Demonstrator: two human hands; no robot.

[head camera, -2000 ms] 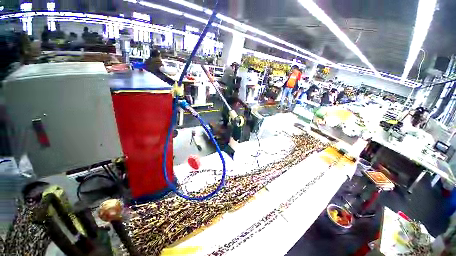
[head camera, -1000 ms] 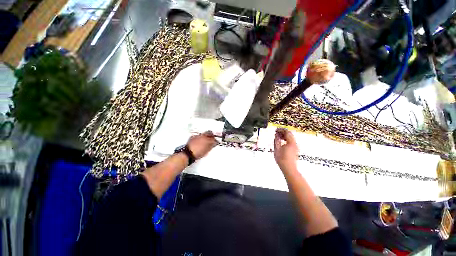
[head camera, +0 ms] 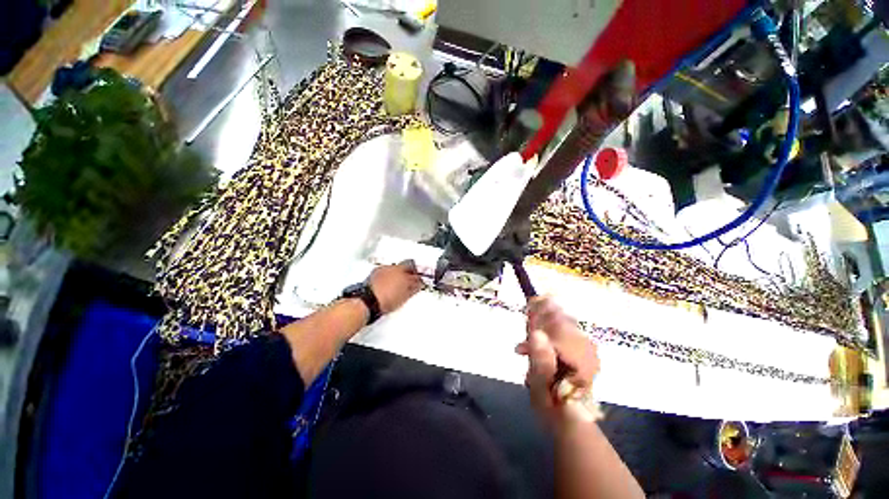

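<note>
My left hand (head camera: 395, 286), with a dark band at the wrist, holds the end of a thin speckled chain strand (head camera: 682, 354) at the left side of the dark hand lever press (head camera: 475, 268). The strand runs right along the white bench surface (head camera: 624, 378). My right hand (head camera: 562, 353) is closed around the dark press lever (head camera: 523, 280), which points down toward me; its tan knob shows at the wrist. The strand inside the press is hidden. A white wrap (head camera: 492, 203) covers part of the press.
A thick chain bundle (head camera: 263, 195) lies behind and hangs over the left end, above a blue tub (head camera: 93, 390). A plant (head camera: 102, 166) stands far left. A red machine (head camera: 648, 49) and blue hose (head camera: 794, 146) are behind. A small bucket (head camera: 734, 443) is at right.
The view has swung down from the workshop to the bench. My right hand has left the strand, gripped the lever and pulled it down toward me. My left hand stays beside the press.
</note>
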